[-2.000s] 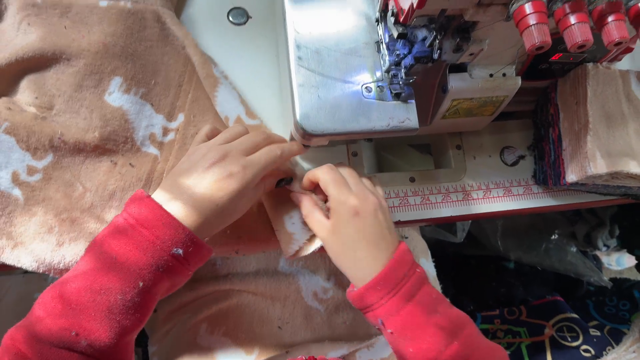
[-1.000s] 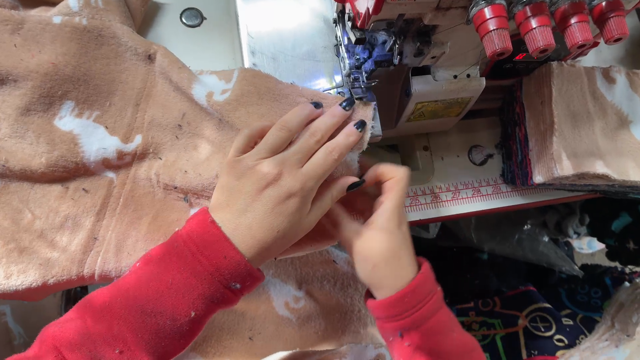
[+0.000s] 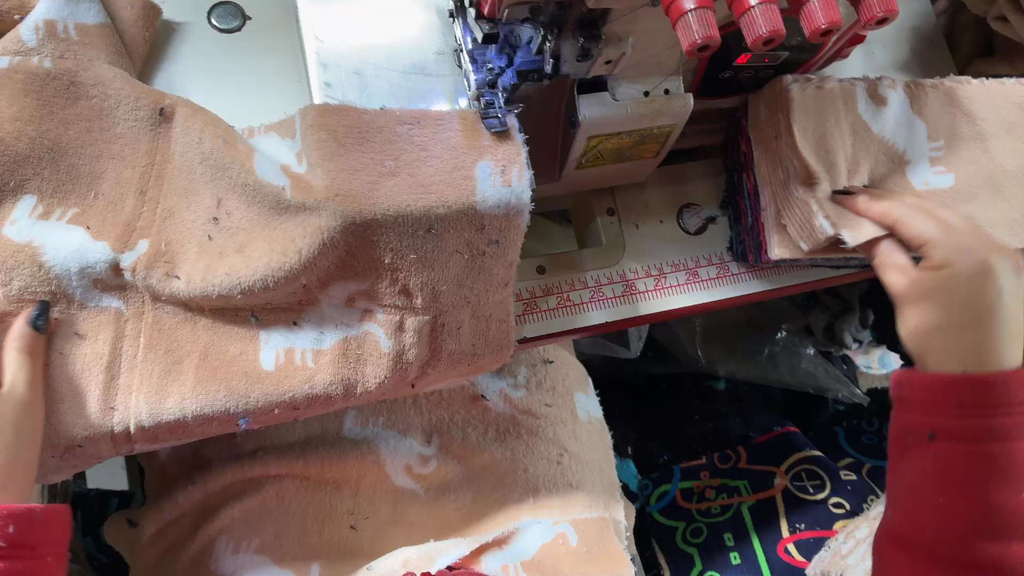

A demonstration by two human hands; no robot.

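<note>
A peach plush fabric with white animal shapes (image 3: pixel 320 240) lies across the sewing machine's bed, its upper right corner under the presser foot (image 3: pixel 494 120). My left hand (image 3: pixel 24 384) rests at this fabric's left edge, thumb on top, the other fingers out of sight. At the right, my right hand (image 3: pixel 944 272) pinches the near corner of the top piece on a stack of cut peach fabric pieces (image 3: pixel 904 152), thumb and forefinger together. Darker pieces show at the stack's left side.
An overlock sewing machine (image 3: pixel 624 136) with red tension knobs (image 3: pixel 760 24) stands at the top. A red-marked measuring tape (image 3: pixel 624 292) runs along the table's front edge. Below hang more peach fabric (image 3: pixel 384 480), clear plastic (image 3: pixel 744 352) and dark patterned fabric (image 3: pixel 720 504).
My right hand has moved from beside the presser foot to the stack at the right. My left hand has slid left, away from the foot. The fabric's edge, earlier under my hands, now lies uncovered.
</note>
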